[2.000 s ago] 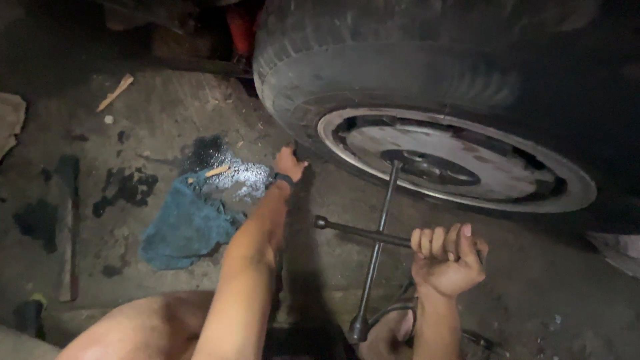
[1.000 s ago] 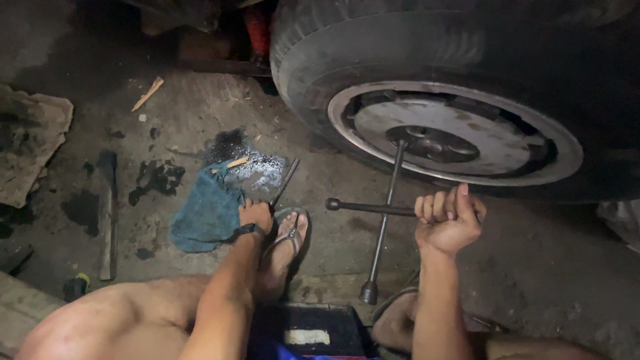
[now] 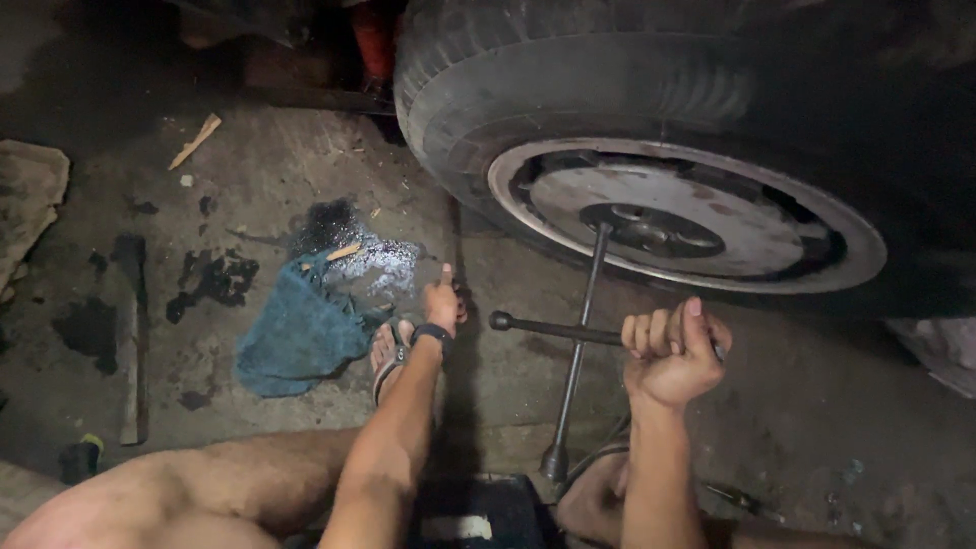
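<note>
My right hand [image 3: 675, 351] grips one arm of a metal four-way lug wrench [image 3: 581, 332]. One end of the wrench reaches into the hub recess of a wheel rim [image 3: 869, 236] with a black rubber tire [image 3: 473, 114]. My left hand [image 3: 444, 299], with a dark band on its wrist, is low near the floor left of the wrench. Its index finger is extended and the others look curled; whether they hold anything is unclear. A crumpled blue-green cloth [image 3: 297, 335] lies left of that hand, beside a wet, foamy patch [image 3: 381, 263] on the floor.
A hammer-like tool with a long handle [image 3: 132, 351] lies at the left. A wood splinter [image 3: 195, 142] and a ragged flat sheet [image 3: 27, 198] lie further off. My sandalled foot [image 3: 387, 354] is beside the cloth. A dark box-like object [image 3: 488, 503] stands between my legs.
My left hand has moved from the cloth's edge, where a thin metal rod showed beside it, toward the tire. My right hand keeps its grip on the wrench.
</note>
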